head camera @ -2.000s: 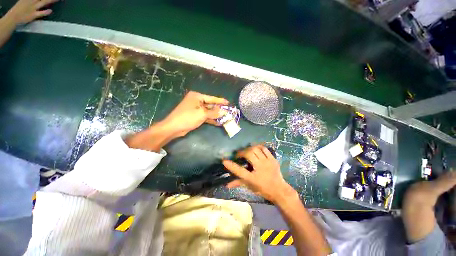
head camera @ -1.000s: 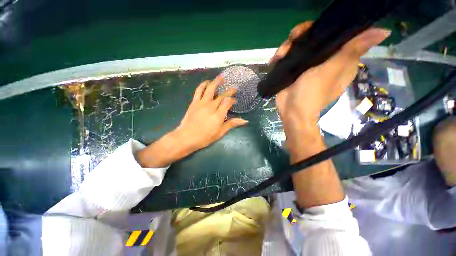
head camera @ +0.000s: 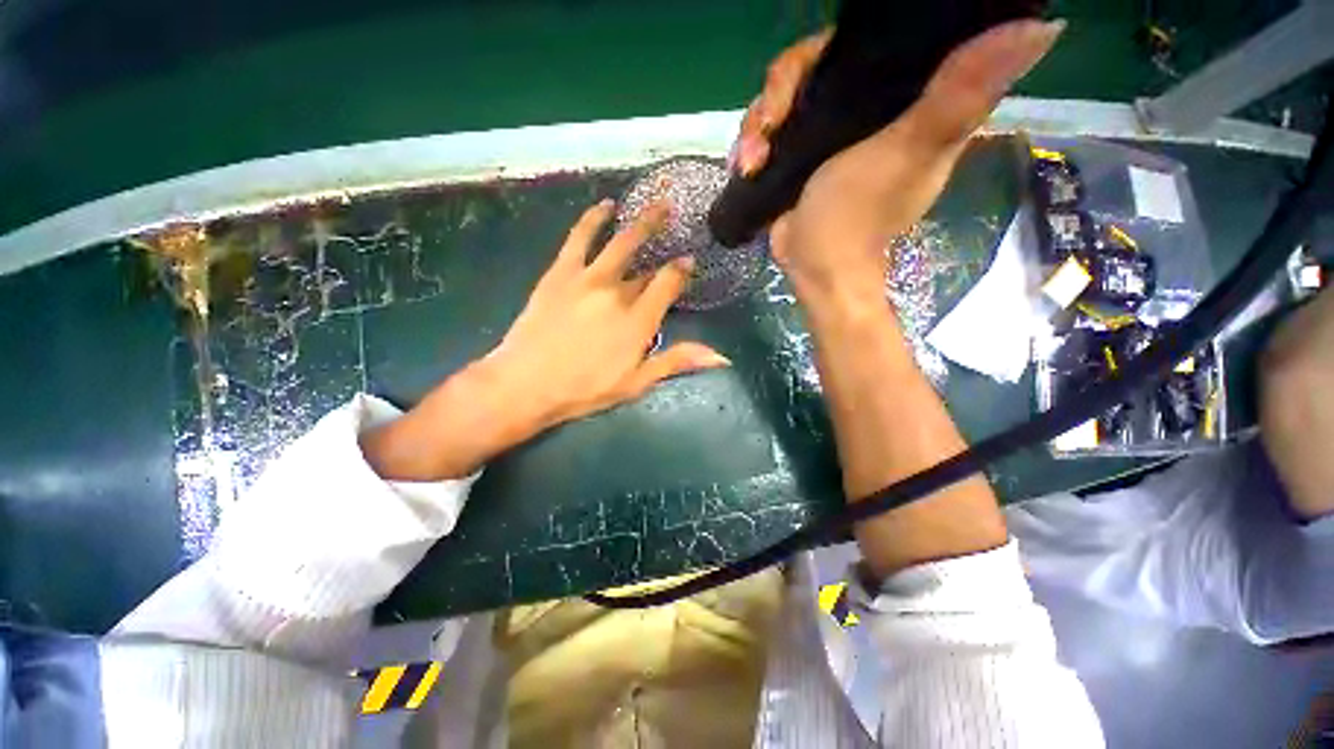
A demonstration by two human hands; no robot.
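Observation:
My right hand (head camera: 863,205) grips the black electric screwdriver (head camera: 841,110), which looms large near the camera; its narrow end points down at the round grey speckled disc (head camera: 710,278). The driver's tip is not clearly visible. My left hand (head camera: 593,322) lies over the left part of the disc with its fingers spread and touching or hovering over it. I cannot see anything held in the left fingers.
Glittering loose screws (head camera: 910,278) lie right of the disc. A white paper (head camera: 988,325) lies beside the clear tray (head camera: 1203,271) of black units. The driver cord (head camera: 936,476) crosses my right forearm. A pale rail (head camera: 439,158) runs behind. Another person's arm (head camera: 1299,410) is at right.
Two seconds ago my left hand held a unit left of the disc; it is now over the disc. My right hand has raised the driver from near my lap to the disc. Little changed in the last second.

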